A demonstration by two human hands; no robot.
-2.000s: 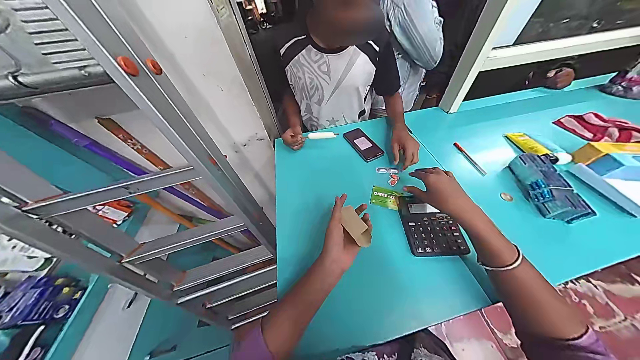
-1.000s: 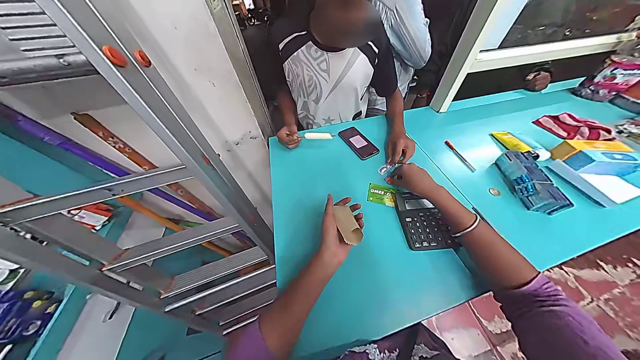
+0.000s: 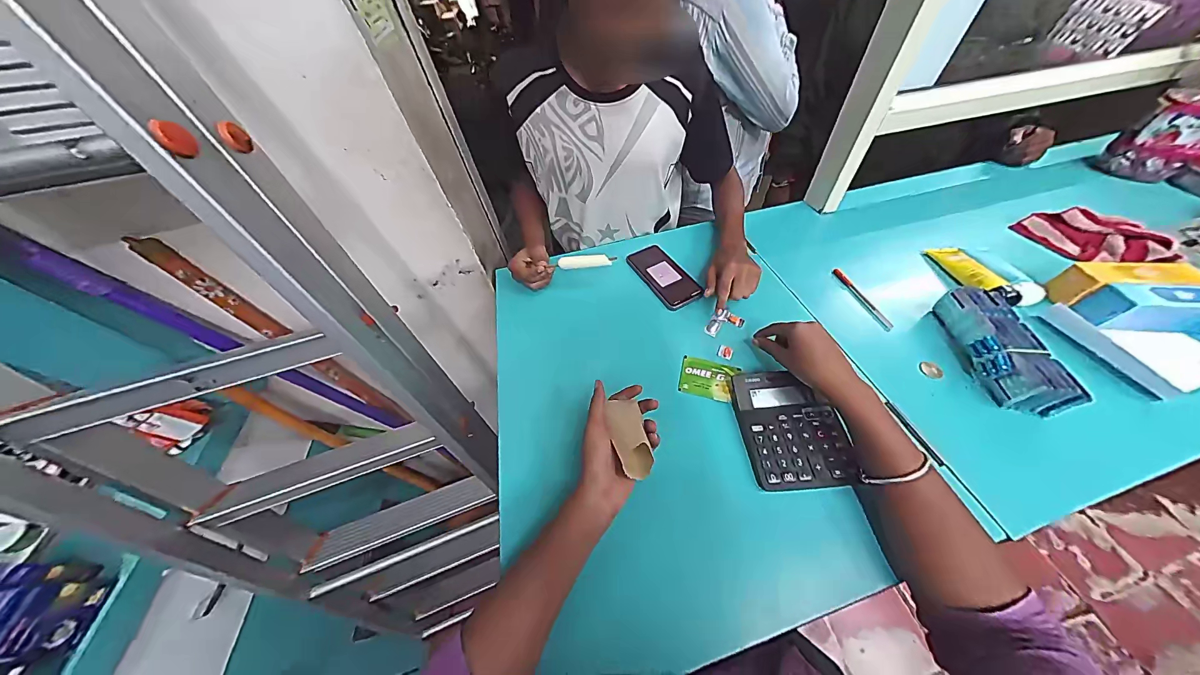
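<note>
My left hand (image 3: 607, 448) holds a small brown paper envelope (image 3: 630, 437), its open end toward me. My right hand (image 3: 804, 354) hovers just above the top of a black calculator (image 3: 797, 433); no object shows in its fingers, which are partly bent. Left of the calculator lies a green medicine packet (image 3: 705, 378), touching it or nearly so. Beyond that are a small red and white piece (image 3: 725, 352) and small foil-like blister pieces (image 3: 720, 322), which the finger of a person across the counter touches. A phone (image 3: 665, 277) lies near that person's hand.
The turquoise counter (image 3: 600, 553) carries a red pen (image 3: 862, 298), a coin (image 3: 931, 370), a banded stack of blue strips (image 3: 1011, 352), a yellow tube (image 3: 970, 270), a striped cloth (image 3: 1095, 234) and an open box (image 3: 1130, 319). A metal ladder (image 3: 375, 272) stands at left. The person opposite holds a white stick-like item (image 3: 583, 262).
My right hand has drawn back from the small blister pieces toward the calculator. The other person's finger now rests on them. My left hand still holds the envelope.
</note>
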